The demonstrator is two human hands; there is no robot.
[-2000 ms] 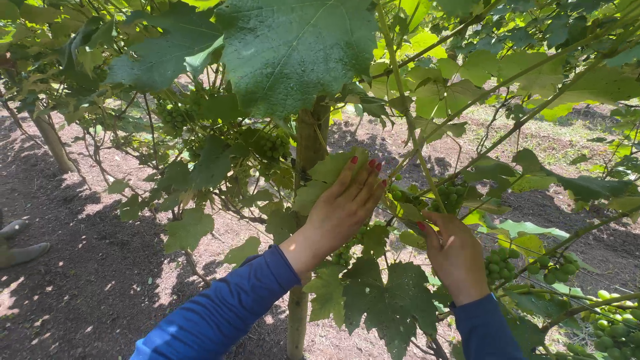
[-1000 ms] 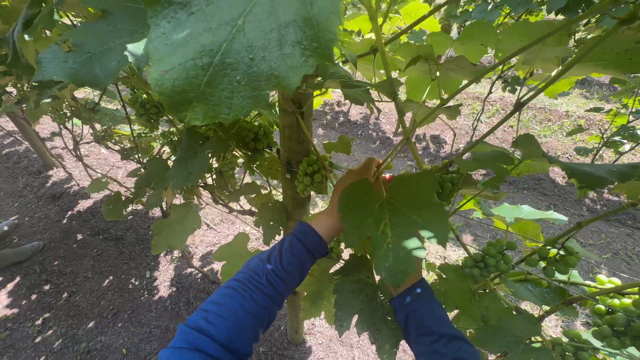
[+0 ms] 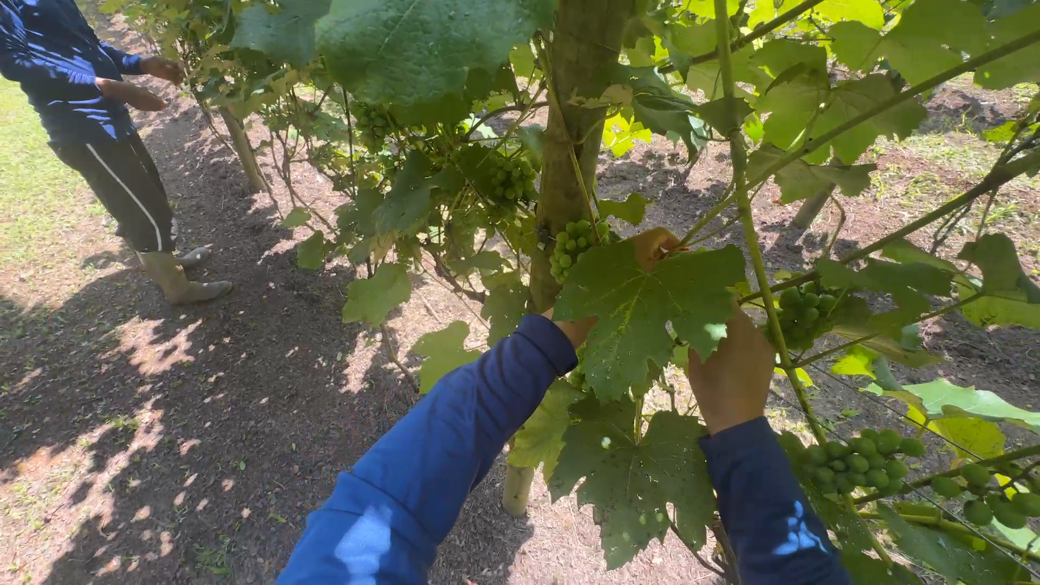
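A broad grape leaf [image 3: 642, 305] covers most of my left hand [image 3: 656, 246]; only some fingers above the leaf and the wrist below it show. My right hand [image 3: 734, 370] is at the leaf's right edge, its fingertips hidden among the foliage, beside a green upright vine shoot [image 3: 751, 219]. What either hand grips cannot be made out. A bunch of green grapes [image 3: 574, 246] hangs just left of the leaf, against the wooden post [image 3: 561, 162]. Another green bunch [image 3: 804, 313] hangs right of my right hand. A second large leaf [image 3: 638, 475] hangs below my hands.
At the upper left a person [image 3: 97, 122] in dark trousers and rubber boots stands by the vine row, hands at the foliage. More green grapes [image 3: 865, 463] hang at the lower right. A thin cane [image 3: 894, 236] slants across the right side. Another post [image 3: 242, 150] stands farther back.
Both my hands were in plain sight on the foliage two seconds ago; now a leaf covers much of the left one. The view has shifted, bringing the other person into sight.
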